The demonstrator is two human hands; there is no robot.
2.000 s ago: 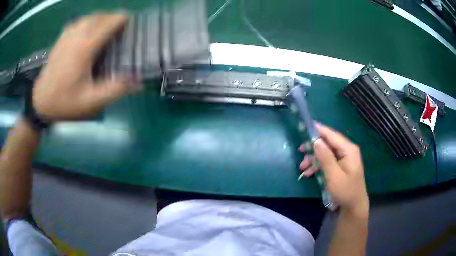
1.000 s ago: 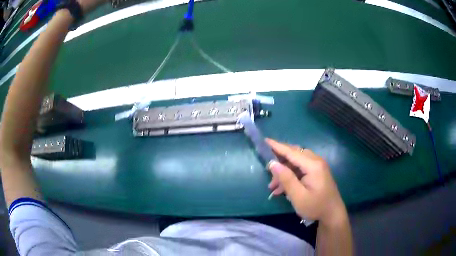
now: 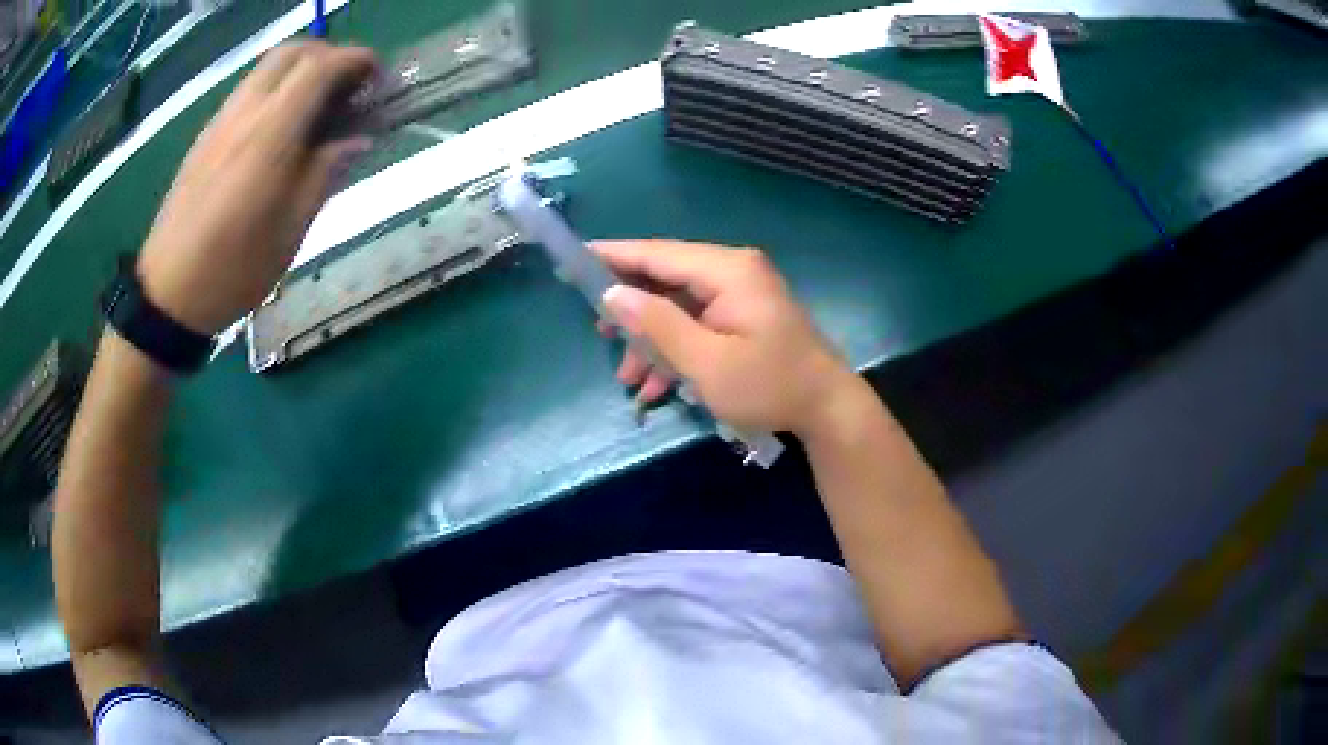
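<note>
My left hand, bare with a dark wristband, holds a grey six-hole metal bar by its left end, raised above the bench. The bar is slightly blurred and its left end is hidden by the fingers. My right hand grips a thin pale flat strip, tilted, its far tip over the right end of the fixture. The fixture, a long grey tray with clear tape at its right end, lies on the bench below the raised bar.
A stack of dark grey bars stands right of the fixture. A single bar and a red-and-white tag on a blue stick lie beyond it. More bars sit at the left edge. The green bench has white lines.
The view has turned, so the bench looks tilted. My left hand has come back from the far left and now holds a bar. My right hand still holds the strip near the fixture's right end.
</note>
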